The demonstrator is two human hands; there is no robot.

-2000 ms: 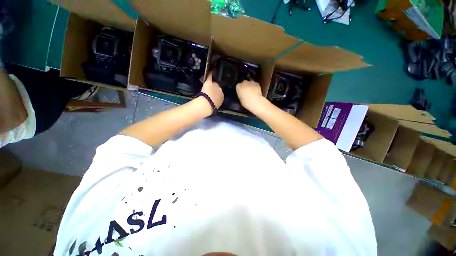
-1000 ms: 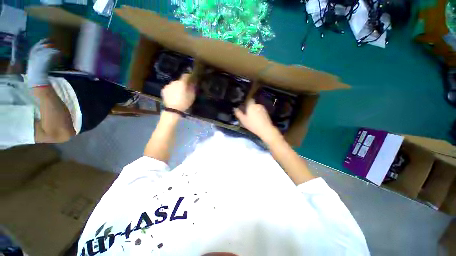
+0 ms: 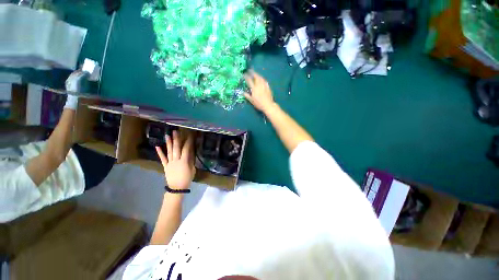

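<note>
Open retail cartons (image 3: 237,158) stand in a row at the bench's near edge. A black device (image 3: 219,150) sits in the rightmost one of this row. My left hand (image 3: 178,164) is over the neighbouring carton, fingers spread; its fingertips are at the carton's inside, and whether they touch the black device (image 3: 156,133) there cannot be told. My right hand (image 3: 259,92) is at the right edge of the heap of clear-green packets (image 3: 205,46), fingers apart, somewhat blurred, with nothing seen in it.
Black accessories and cables (image 3: 323,38) lie on white sheets at the back. An orange-brown parts box (image 3: 457,41) is at the far right. More cartons (image 3: 432,224) stand at right. A co-worker's gloved hand (image 3: 74,82) is at left, near a small white card (image 3: 91,68) and a white stack (image 3: 38,41).
My right hand has moved from the cartons to the green heap. My left hand stays over the cartons, fingers now spread. The view has shifted, and the row's flaps now show purple and white edges.
</note>
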